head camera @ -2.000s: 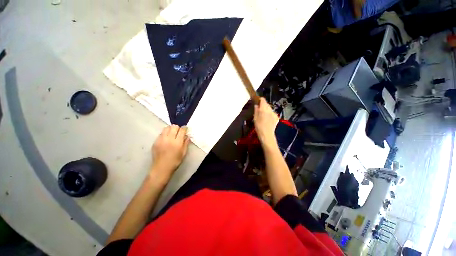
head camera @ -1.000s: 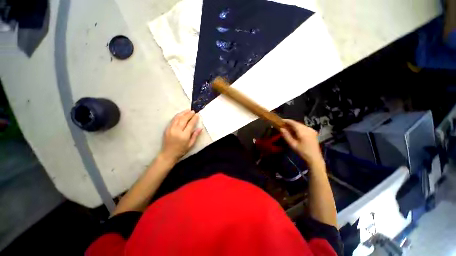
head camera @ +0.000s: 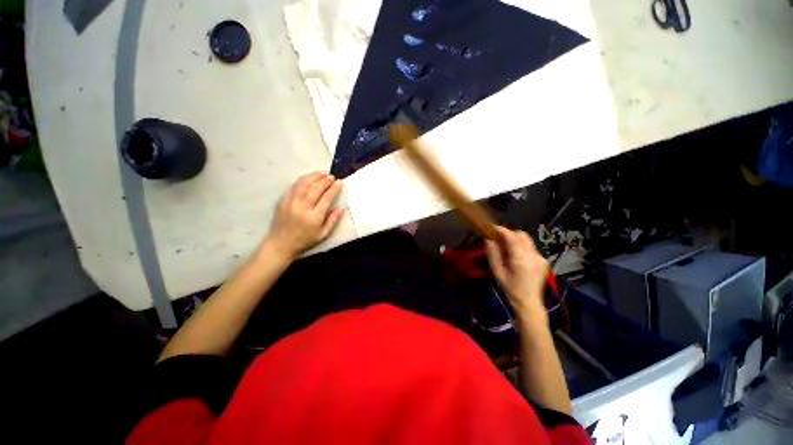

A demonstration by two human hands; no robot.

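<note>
A dark fabric triangle (head camera: 474, 52) with glossy bluish blobs and smears lies on a cream backing cloth (head camera: 556, 113). Its upper part is cut off by the picture's edge. My left hand (head camera: 306, 213) lies at the triangle's near tip, fingertips on the cloth, pressing rather than gripping as far as I can see. My right hand (head camera: 519, 263) grips one end of a wooden stick (head camera: 445, 184). The stick's slightly blurred far end is at the triangle's near edge; contact is unclear. A black open jar (head camera: 165, 149) stands on the table at the left, with its lid (head camera: 229, 41) lying beyond it.
A long grey strip (head camera: 132, 174) curves along the left of the table (head camera: 235, 130). Black scissors (head camera: 671, 13) lie at the top right. Beyond the table's near edge are grey boxes (head camera: 709, 291), scraps on the floor and a white surface (head camera: 639, 400). Blue clothing shows at the far right.
The view has turned and shifted, bringing the scissors into view. The stick's end has moved from the smears near the tip along the triangle's near edge, away from my left hand.
</note>
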